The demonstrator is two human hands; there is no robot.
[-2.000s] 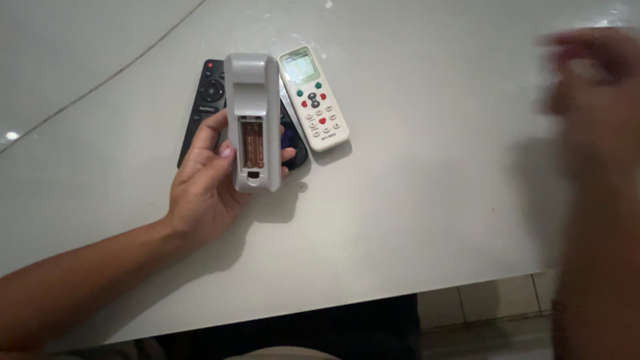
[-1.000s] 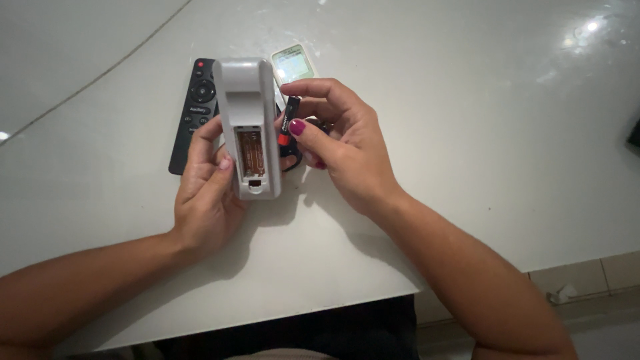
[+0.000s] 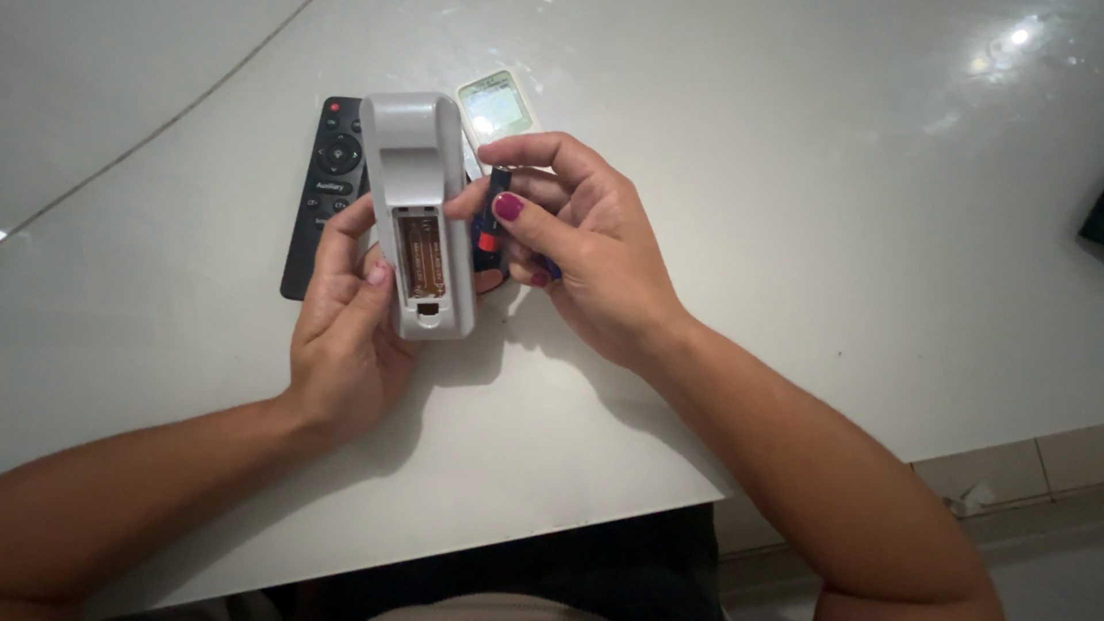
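Note:
My left hand (image 3: pixel 354 336) grips a white remote control (image 3: pixel 414 177) with its back facing me. Its battery compartment (image 3: pixel 423 259) is uncovered, and no battery shows inside. Just right of that remote, my right hand (image 3: pixel 595 241) pinches a small black battery with a red end (image 3: pixel 498 198) between thumb and fingers, the red end pointing down. Something blue, partly hidden, shows by the lower fingers of this hand; I cannot tell what it is. A black remote control (image 3: pixel 302 250) lies behind the white one on the left. Another pale remote with a display (image 3: pixel 496 108) lies partly behind my right hand.
The remotes lie on a glossy white table (image 3: pixel 776 216) with a dark line across its upper left. Its front edge runs along the bottom, above a tiled floor (image 3: pixel 992 474). A dark object (image 3: pixel 1094 216) sits at the far right edge.
My right hand, a blur at the far right two seconds ago, has come in beside the white remote with a battery. My left hand keeps its hold on the remote.

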